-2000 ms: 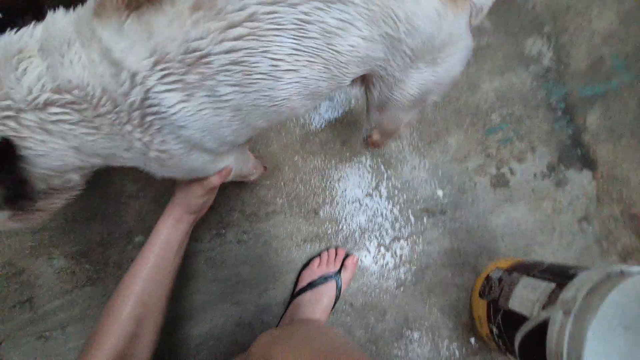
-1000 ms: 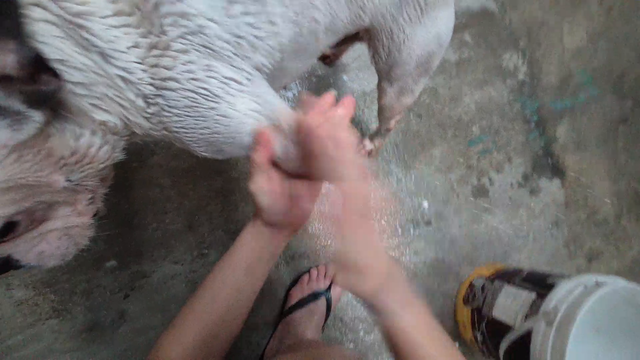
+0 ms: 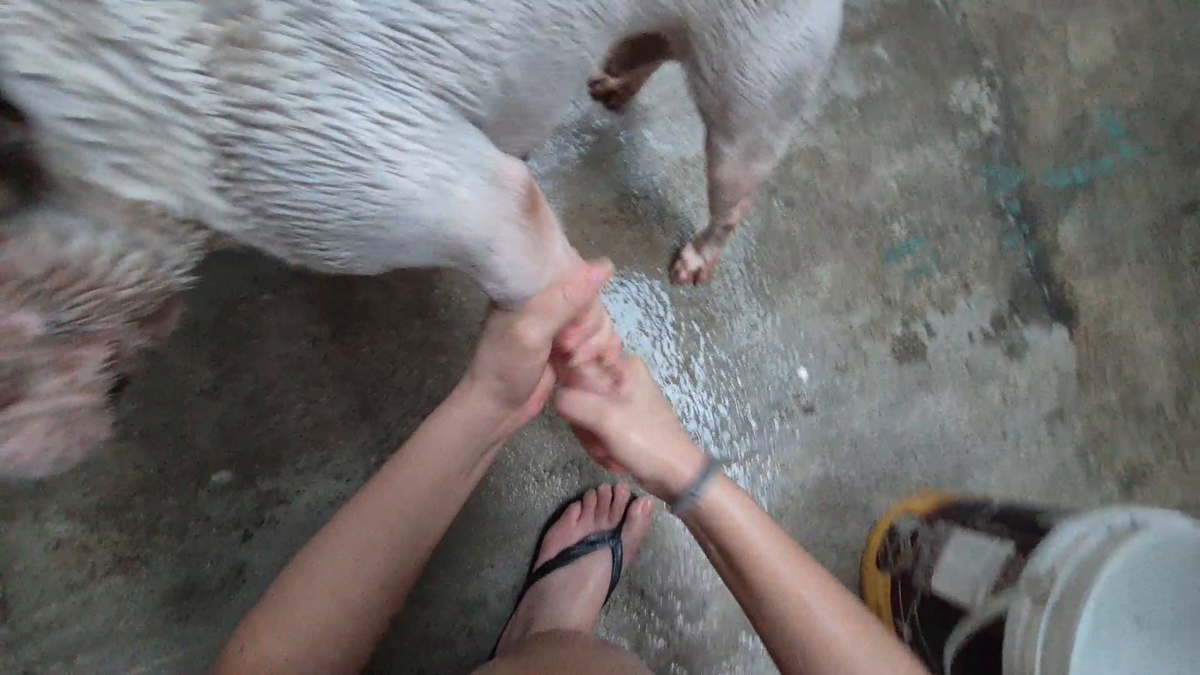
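A wet, white-coated dog [image 3: 356, 141] stands across the upper left, its blurred head at the left edge. My left hand [image 3: 530, 352] is wrapped around the lower part of its raised front leg [image 3: 525, 234]. My right hand [image 3: 623, 412], with a grey band on the wrist, closes around the end of the same leg, touching my left hand; the paw is mostly hidden by my fingers. One hind paw [image 3: 694, 262] rests on the wet floor to the upper right of my hands, and another dark paw [image 3: 611, 91] shows farther back.
A dark bucket with a yellow rim [image 3: 877, 562] and a white container [image 3: 1134, 591] are at the lower right. My foot in a black flip-flop [image 3: 577, 562] is below my hands. The concrete floor [image 3: 937, 375] has a wet, shiny patch and green marks.
My right hand has come into view and onto the dog's front leg. Two seconds ago only my left hand held that leg, farther left. The dog's head has come into view at the left.
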